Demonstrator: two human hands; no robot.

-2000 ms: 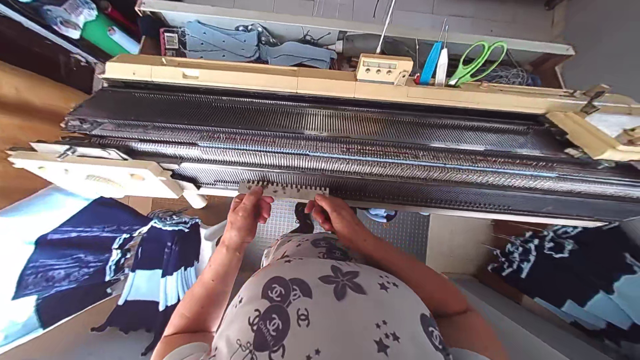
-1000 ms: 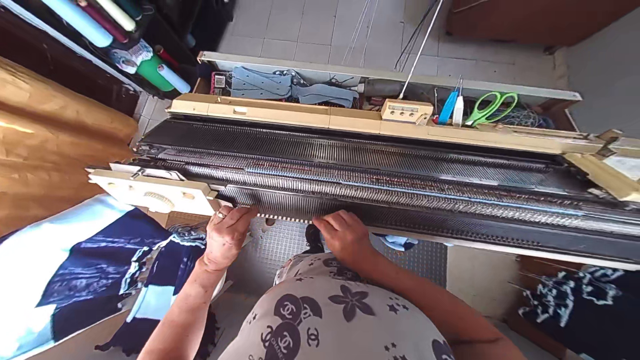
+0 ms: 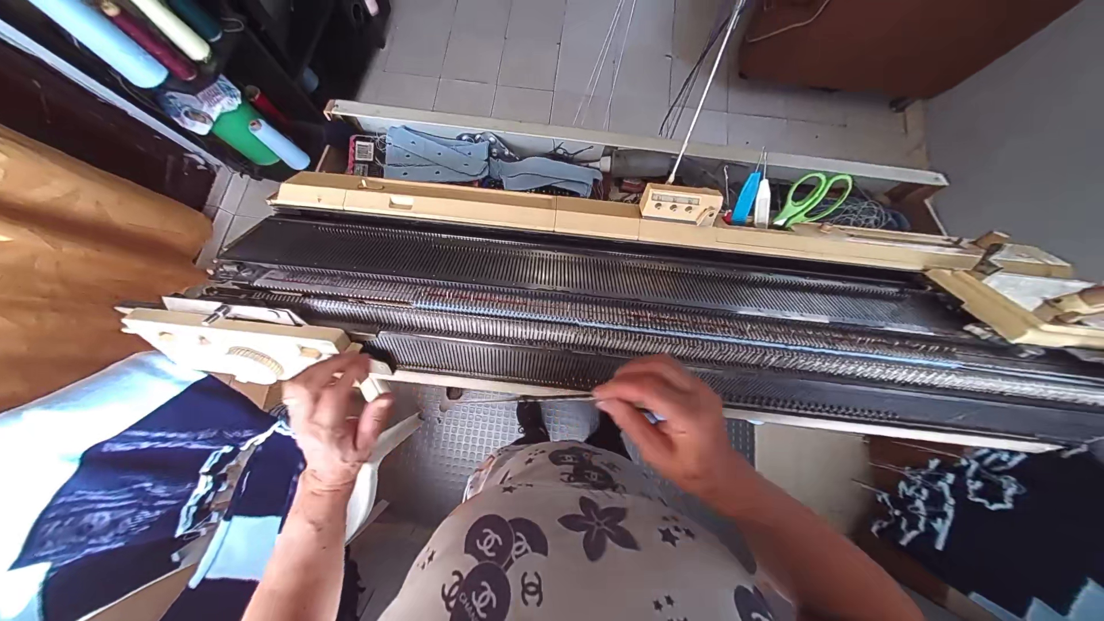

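A knitting machine with two needle beds (image 3: 552,302) spans the view, blue yarn (image 3: 690,330) running along the gap between them. My left hand (image 3: 332,414) is at the handle end of the cream carriage (image 3: 246,345) on the near bed's left end; its fingers are loosely spread, and whether they grip the handle is unclear. My right hand (image 3: 668,414) is near the middle of the front edge, thumb and forefinger pinched on a thin needle comb strip (image 3: 539,398) seen edge-on.
Behind the machine, a trough holds grey-blue knitted pieces (image 3: 440,155), blue- and white-handled tools and green scissors (image 3: 813,198). Yarn cones (image 3: 246,134) stand upper left. Knitted pieces (image 3: 147,466) lie lower left, others (image 3: 992,517) lower right. Another carriage (image 3: 1009,310) sits at the right end.
My left hand has moved left, from the front edge to the carriage handle. My right hand, earlier at the front edge, is now raised with a thin strip in its fingers.
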